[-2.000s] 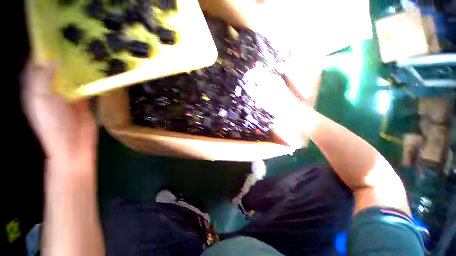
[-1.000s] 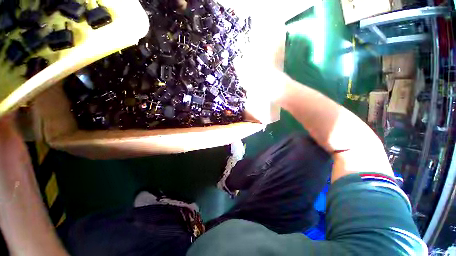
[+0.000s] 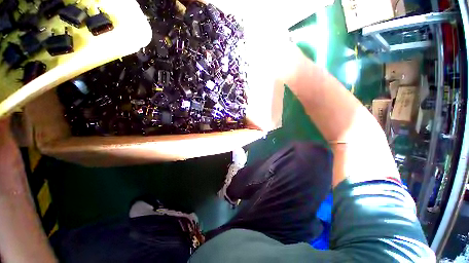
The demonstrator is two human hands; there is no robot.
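Note:
The yellow tray (image 3: pixel 131 33) is tilted at the upper left, over the carton's left part, with several black components (image 3: pixel 59 44) spaced on it. My left hand (image 3: pixel 4 126) is at the tray's lower left edge, mostly cut off by the picture's edge; its forearm rises from below and it supports the tray. The open cardboard carton (image 3: pixel 154 148) holds a heap of shiny black components with thin metal pins (image 3: pixel 175 77). My right hand (image 3: pixel 280 59) is at the carton's right side, washed out by white glare; its fingers and anything in them cannot be made out.
A metal rack (image 3: pixel 406 23) stands at right, with a carton (image 3: pixel 367 13) on top and brown boxes (image 3: pixel 405 102) lower down. The floor is green, with yellow-black tape (image 3: pixel 45 203) at left. My legs and shoes are below the carton. Something blue (image 3: pixel 324 215) is beside my right leg.
Since two seconds ago the tray and carton have shifted left in view and the rack shows more. My right hand has moved off the heap's right part into the glare by the carton's side.

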